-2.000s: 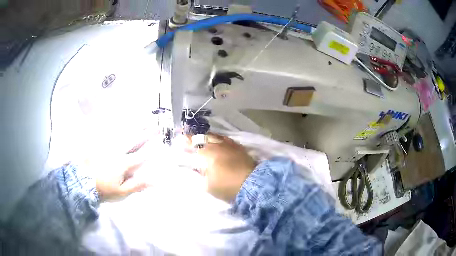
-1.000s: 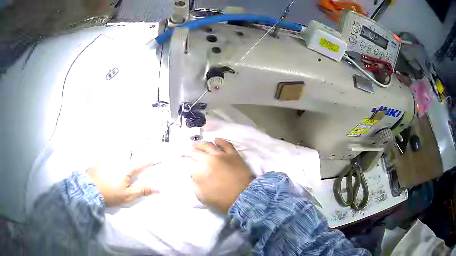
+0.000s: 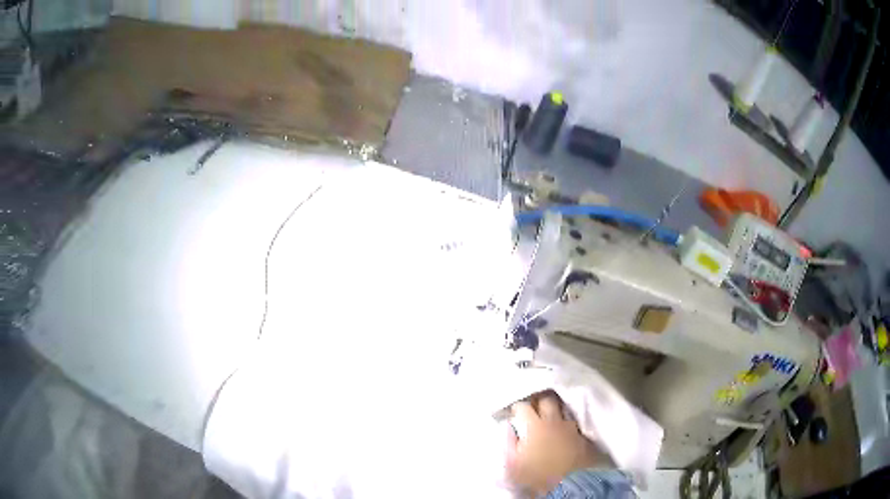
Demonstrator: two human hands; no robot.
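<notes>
The white fabric [image 3: 390,429] lies on the white machine table in front of the sewing machine, and strong glare hides most of its edges and folds. Part of it passes under the arm of the cream machine head [image 3: 673,322]. My right hand [image 3: 551,443] rests on the fabric just below the needle area, fingers bent; whether it grips the cloth cannot be told. A blue sleeve shows at the wrist. My left hand is not visible. The dark presser foot area [image 3: 524,338] is partly lost in glare.
Scissors [image 3: 705,478] lie under the machine arm, cut off by the lower edge. A control panel [image 3: 768,255], a white box [image 3: 705,255] and a blue hose [image 3: 595,211] are on top. Dark thread cones [image 3: 546,122] and an orange item [image 3: 739,207] lie behind. Brown board [image 3: 283,83] is beyond the table.
The view has swung up and left, so the machine appears lower and further right. My left hand has dropped out of sight. My right hand remains on the fabric near the needle.
</notes>
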